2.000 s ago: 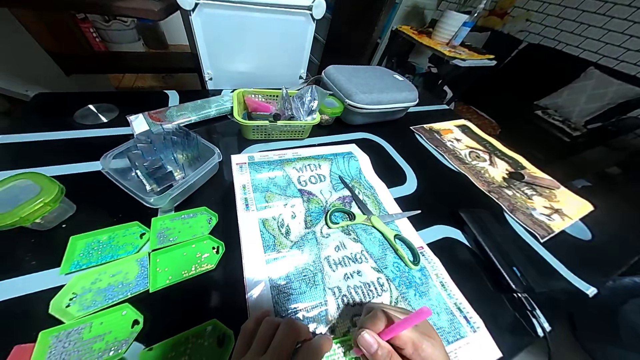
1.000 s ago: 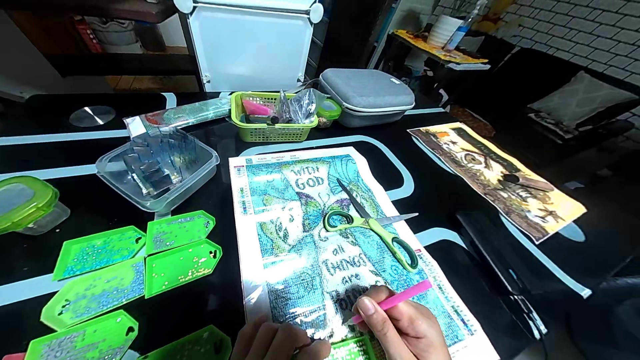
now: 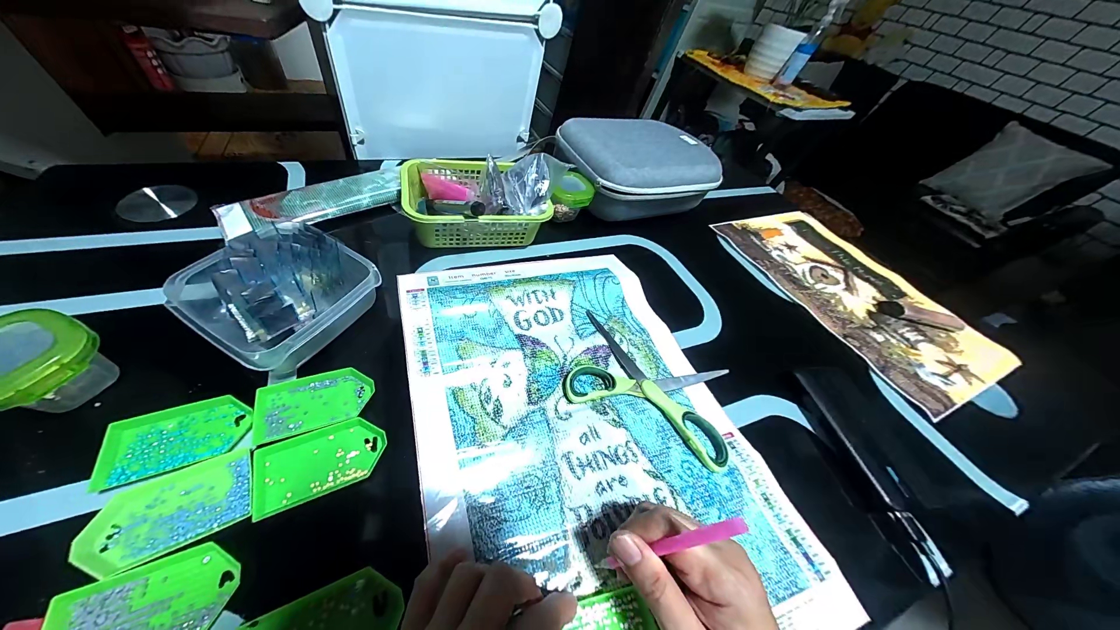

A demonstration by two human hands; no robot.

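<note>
A diamond painting canvas [image 3: 516, 490] lies on the black table, with open green-handled scissors [image 3: 647, 389] across it. My right hand [image 3: 691, 569] holds a pink applicator pen [image 3: 700, 535], its tip low over the canvas's lower part. At the canvas's bottom left rests my left hand [image 3: 481, 595], fingers curled; whether it grips anything is hidden. Between the hands, a green bead tray [image 3: 612, 610] shows in part at the lower edge. Several green trays with beads, one of them with turquoise beads [image 3: 171, 442], another with yellowish ones [image 3: 317, 468], stand at the left.
Behind the trays is a clear plastic container [image 3: 271, 350] of small packets, beside a green-lidded box [image 3: 44, 359]. A green basket [image 3: 477, 229] and a grey zip case [image 3: 639, 162] stand at the back. An owl picture [image 3: 840, 297] and a black device with a cable [image 3: 862, 455] lie at right.
My right hand with the pink pen has moved up the canvas from its place two seconds ago, then slightly back down. My left hand stays near the canvas's lower edge.
</note>
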